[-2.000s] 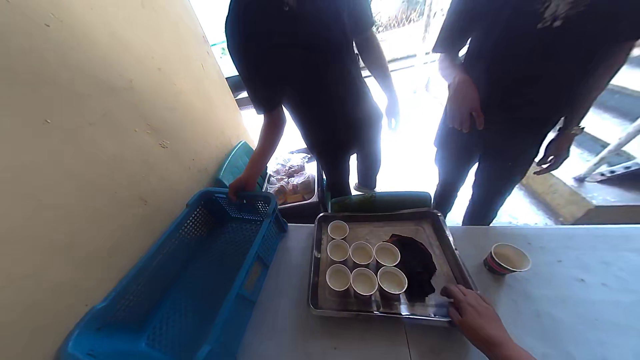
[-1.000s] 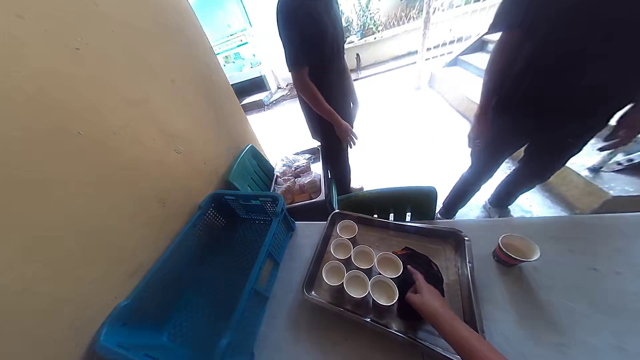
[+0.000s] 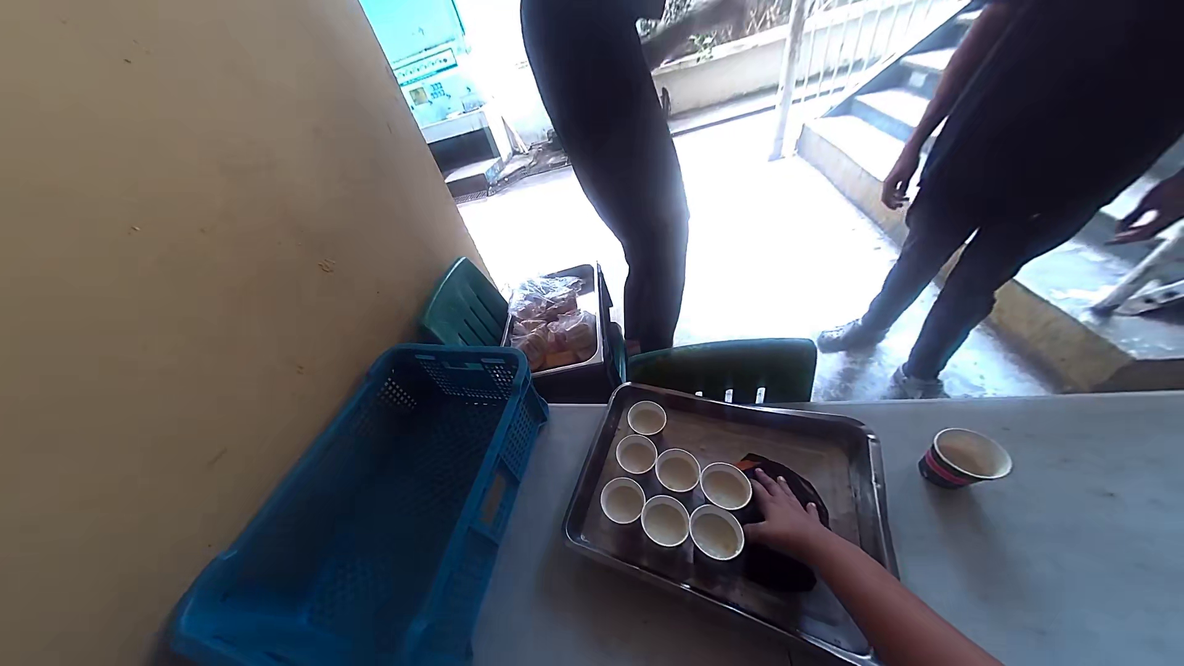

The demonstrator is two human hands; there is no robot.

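Observation:
My right hand rests with spread fingers on a dark cloth-like item that lies in a metal tray. Several paper cups with pale contents stand close together in the tray's left half, the nearest ones beside my fingertips. Outside the tray, to its right, one more paper cup with a dark and red band stands on the table. My left hand is out of view.
A blue plastic crate stands left of the tray, near the wall. Beyond the table are green chairs and a container of plastic-wrapped items. Two people in dark clothes stand past the table, by concrete stairs.
My right hand has moved from the tray's near right edge onto the dark item. The person at the left has let go of the crate's far end and moved away.

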